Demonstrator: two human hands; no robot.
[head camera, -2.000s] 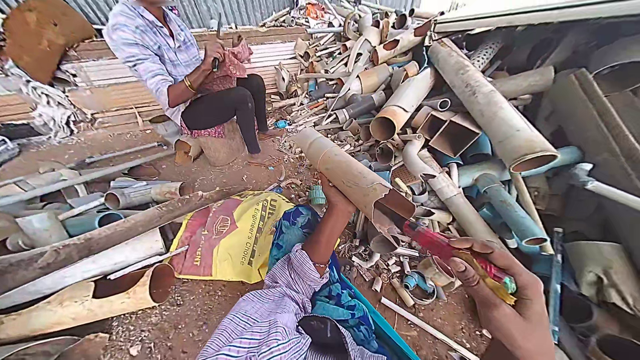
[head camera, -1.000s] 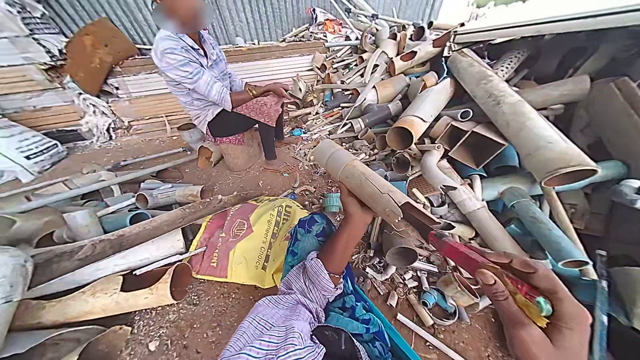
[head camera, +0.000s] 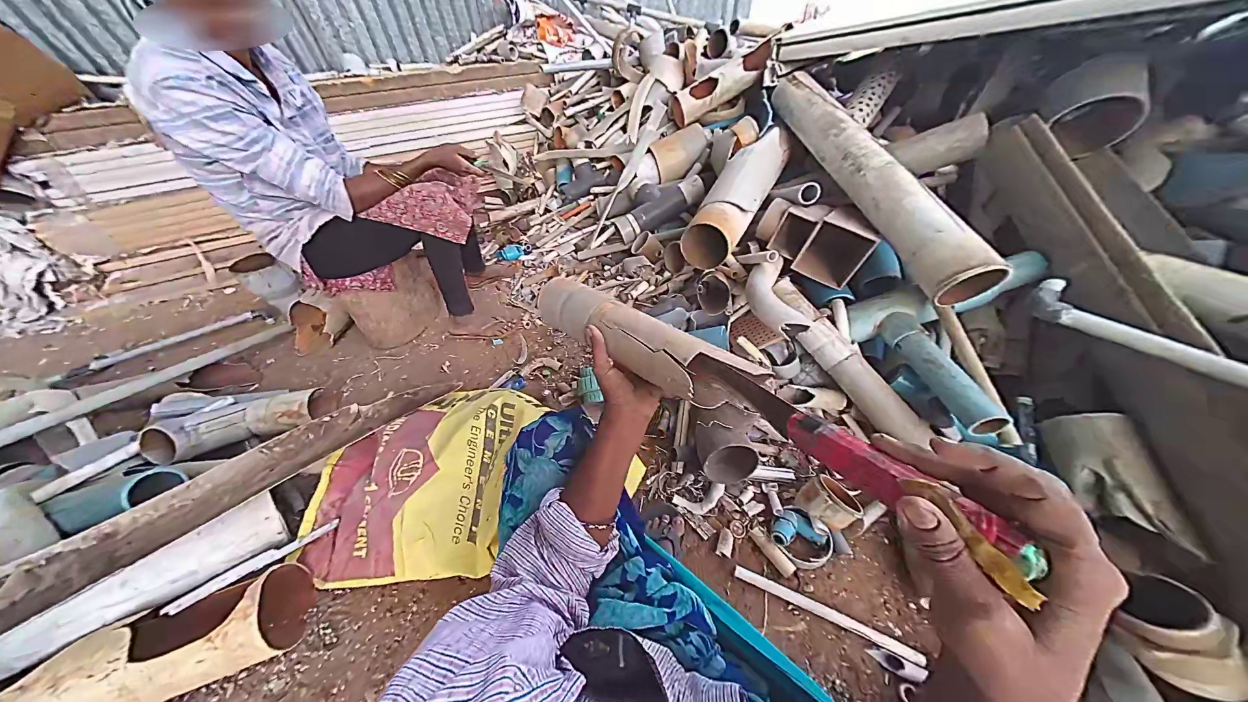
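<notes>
My left hand (head camera: 624, 380) grips a split grey-beige plastic pipe (head camera: 619, 327) from below, near its middle. The pipe's near end is broken open and jagged. In my right hand (head camera: 1014, 565) is a tool's red wrapped handle (head camera: 877, 463), held between thumb and fingers, with a yellowish strip hanging from it. A dark narrow blade (head camera: 746, 390) runs from that handle to the pipe's broken end; its tip is hidden there. Patterned blue cloth (head camera: 634, 595) lies below my left forearm.
A seated person (head camera: 263, 166) is at upper left. Scrap pipes (head camera: 887, 185) are heaped ahead and right. More pipes (head camera: 224, 429) lie left beside a long pole (head camera: 195, 497). A yellow cement sack (head camera: 458, 487) covers the ground before me. Small fragments (head camera: 702, 497) lie under the held pipe.
The seated person's hands have come down from the raised position of two seconds ago to the lap. Both my hands keep hold of the pipe and the bladed tool. The view has shifted slightly.
</notes>
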